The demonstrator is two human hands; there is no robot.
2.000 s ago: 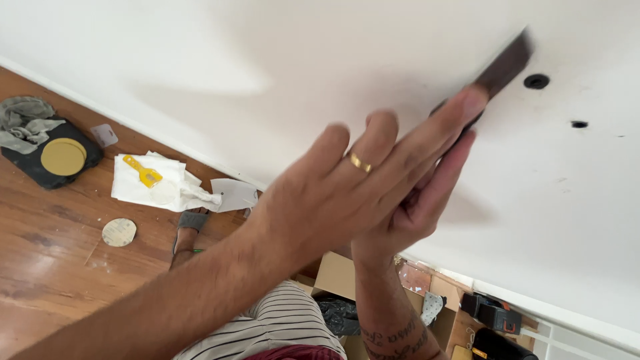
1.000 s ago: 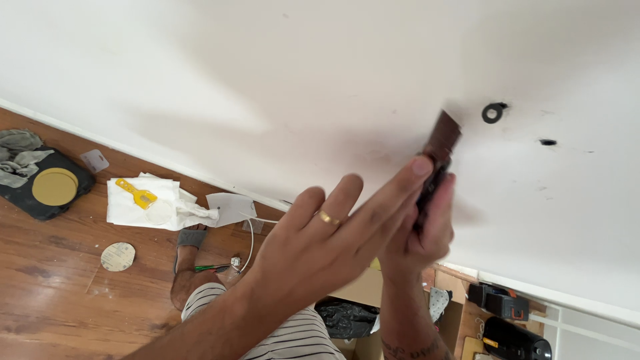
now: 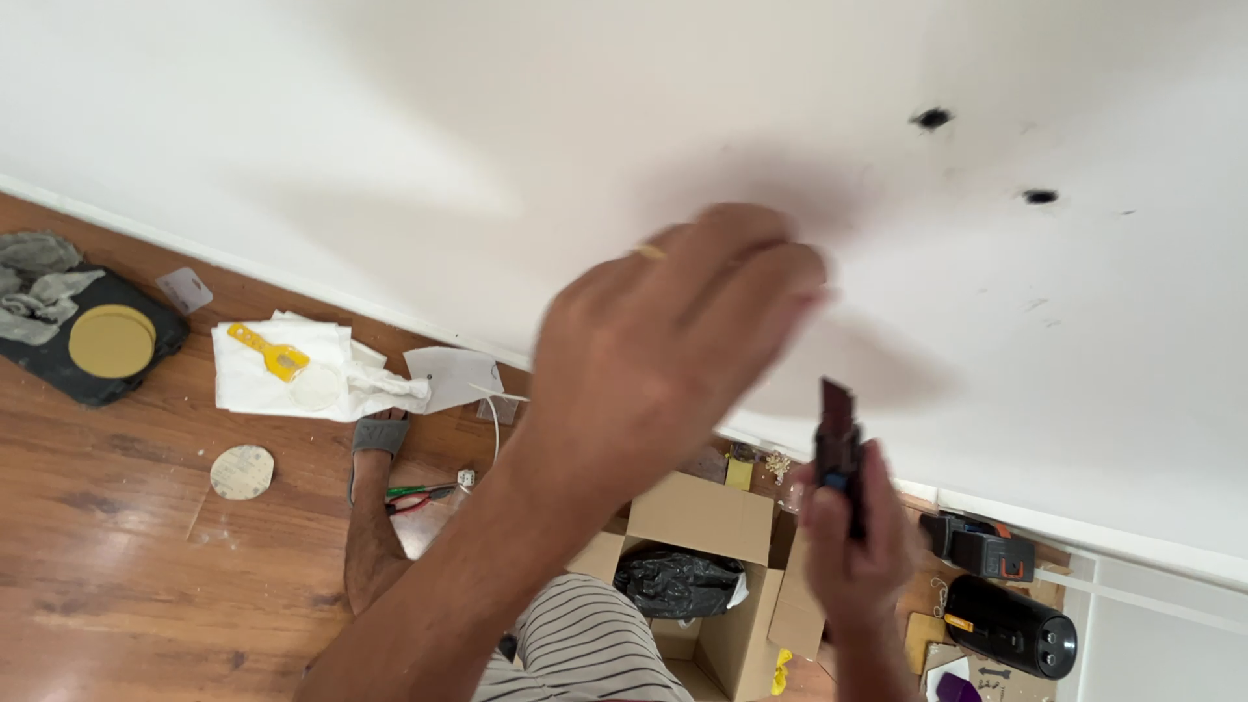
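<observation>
My left hand [image 3: 682, 341], blurred and wearing a ring, is raised in front of the white wall [image 3: 390, 146] with its fingers bent; whether anything lies between its fingertips cannot be told. Lower and to the right, my right hand [image 3: 863, 536] grips a dark utility knife [image 3: 837, 448], whose blade end points up in the picture. The hands are apart. Two dark holes show in the wall to the upper right of my left hand, an upper hole [image 3: 933, 119] and a lower hole [image 3: 1040, 197].
An open cardboard box [image 3: 702, 517] with a black plastic bag [image 3: 678, 582] stands below. On the wooden floor lie a yellow scraper [image 3: 268, 353] on white cloth [image 3: 234, 380], a round sanding disc [image 3: 242, 472], pliers [image 3: 421, 499] and a black case [image 3: 97, 385]. A black cylindrical device [image 3: 1011, 627] is at lower right.
My left hand has come away from the knife, which both hands were at earlier. My right hand with the knife has moved down, away from the wall holes.
</observation>
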